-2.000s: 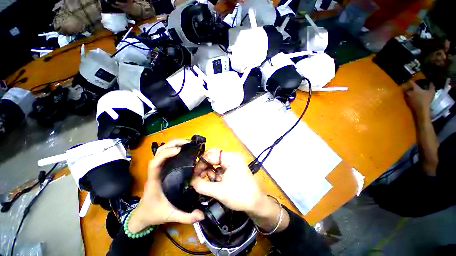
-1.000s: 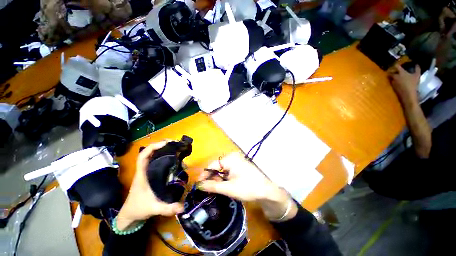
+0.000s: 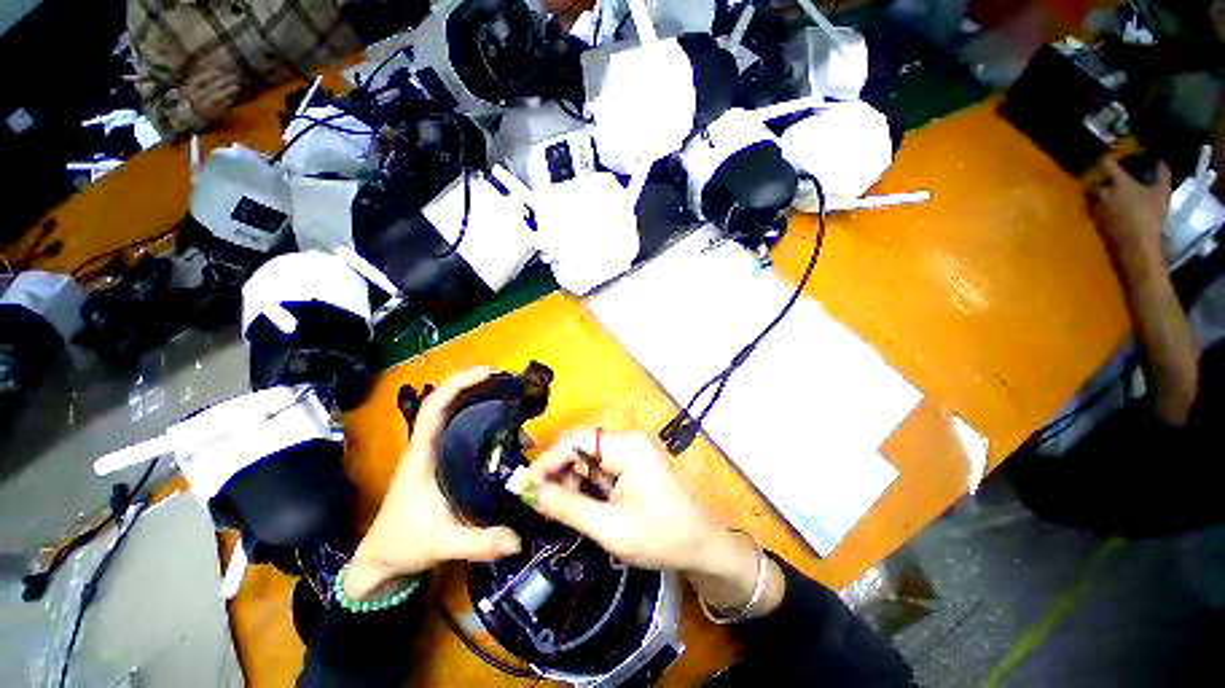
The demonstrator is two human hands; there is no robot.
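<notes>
My left hand [image 3: 419,518] holds the black camera head shell [image 3: 469,450], its open side turned to the right. My right hand [image 3: 637,508] is at the shell's opening, thumb and finger pinching a tiny pale connector [image 3: 521,484]. A thin dark item, too small to name, lies across the right fingers. Below both hands sits the camera base housing [image 3: 571,605], white outside, with its round black interior facing up and a pale part inside. Thin wires run near the fingers; where they end is partly hidden by the hands.
Several white-and-black cameras [image 3: 580,231] are piled across the back, others [image 3: 285,497] stand at left. White paper sheets [image 3: 766,390] lie at right with a black pigtail cable [image 3: 726,380] over them. Another person's arm [image 3: 1142,269] is at far right.
Since a second ago, my right hand has moved from beside the shell back to its opening, and a pale connector now shows at the fingertips. The camera view has shifted slightly.
</notes>
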